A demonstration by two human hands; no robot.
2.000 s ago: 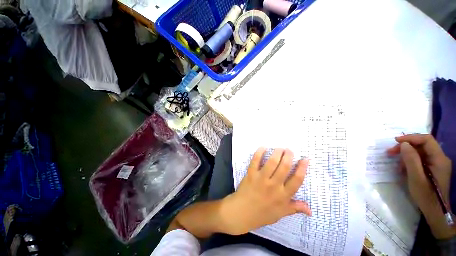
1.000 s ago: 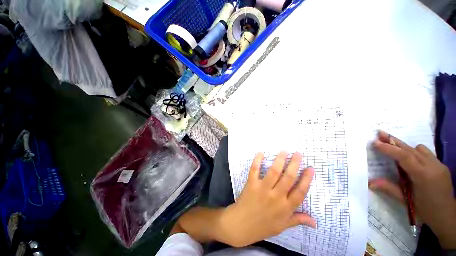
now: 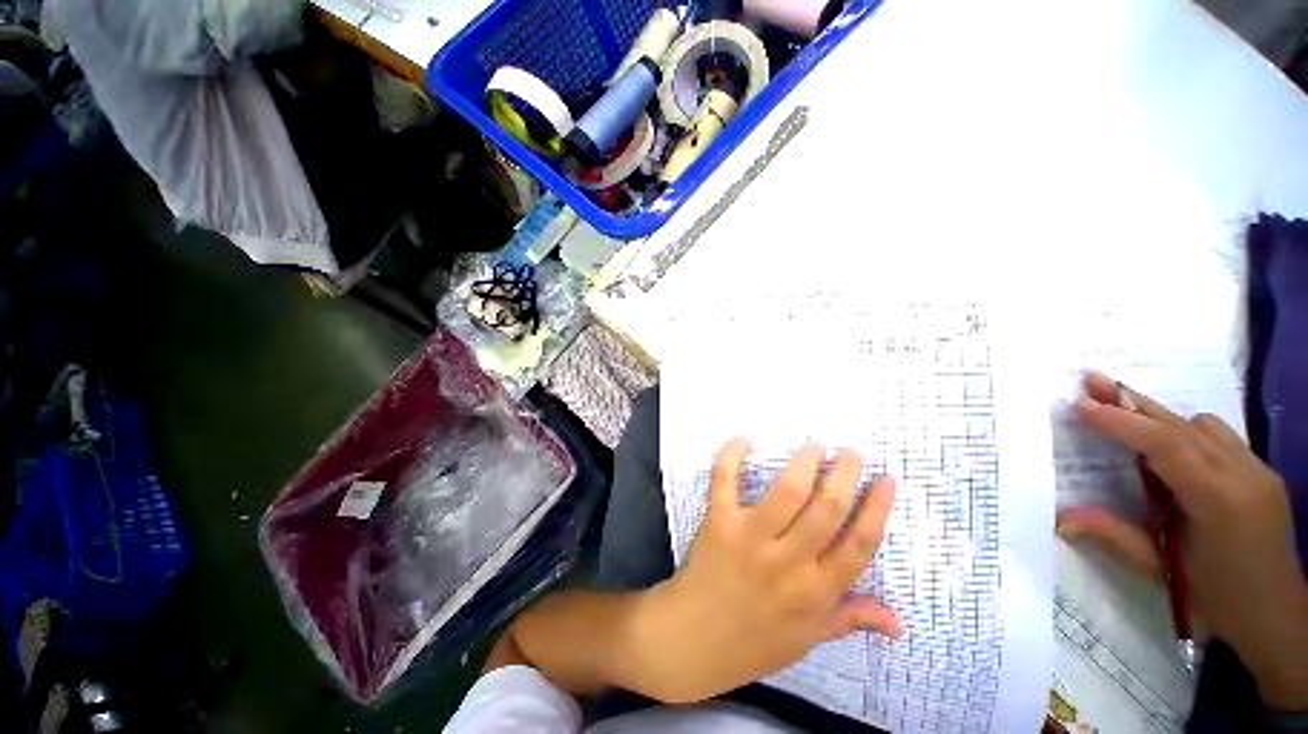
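A printed record form [image 3: 940,473] with a dense ruled grid lies on the white table. My left hand [image 3: 760,574] rests flat on it, bare, fingers spread, holding nothing. A second white sheet [image 3: 1148,351] with lines of writing lies to the right of the form, partly under my right hand [image 3: 1198,516]. My right hand holds a thin dark-red pen or pencil [image 3: 1172,574], its back end pointing down toward the wearer. Its thumb and index finger are apart over the sheet at the form's right edge. The writing tip is hard to make out.
A blue mesh basket [image 3: 617,225] with tape rolls and thread spools stands at the table's far left. Printed ruler marks [image 3: 732,194] run near it. Purple fabric [image 3: 1280,359] lies at the right edge. A plastic-lined maroon bin [image 3: 323,574] and a clear bag with black cord [image 3: 502,308] are at left.
My right hand has shifted left toward the form's edge since the first frame, its thumb and index finger now apart and the pen more upright. My left hand stays spread on the form.
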